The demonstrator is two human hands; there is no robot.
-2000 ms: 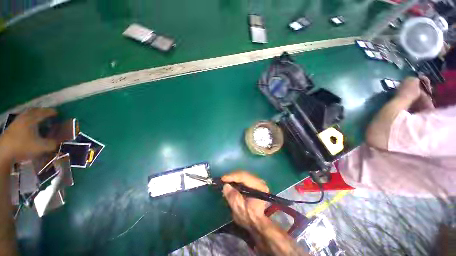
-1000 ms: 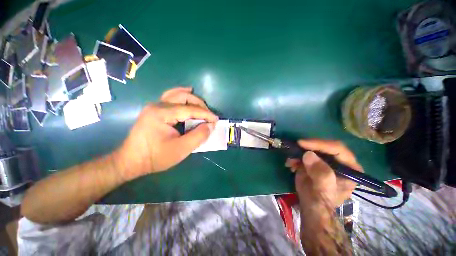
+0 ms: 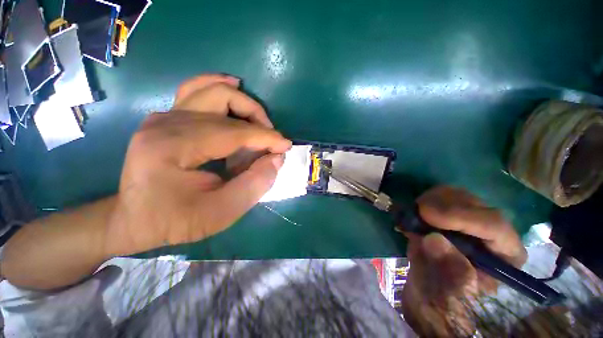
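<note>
A dark-edged phone unit (image 3: 390,158) lies on the green bench in front of me, its right half a pale grey plate (image 3: 357,170). My left hand (image 3: 198,158) pinches a white-backed LCD module (image 3: 291,177) between thumb and fingertips over the unit's left half. The module's yellow-orange flex cable (image 3: 315,168) lies at the strip between the halves. My right hand (image 3: 463,251) holds the soldering iron (image 3: 463,245) like a pen. The iron's tip is at the right side of the flex cable; exact contact cannot be told. A thin wire (image 3: 281,214) lies below the module.
A loose heap of LCD modules (image 3: 69,79) lies at the upper left. A round tan tip-cleaning pot (image 3: 549,152) stands at the right, with a black object (image 3: 585,228) below it. The bench's near edge runs below my hands.
The view has moved closer to the work since a second ago. The iron's tip remains near the flex cable. Earlier, my left hand was at the LCD heap; now it holds a module on the phone unit.
</note>
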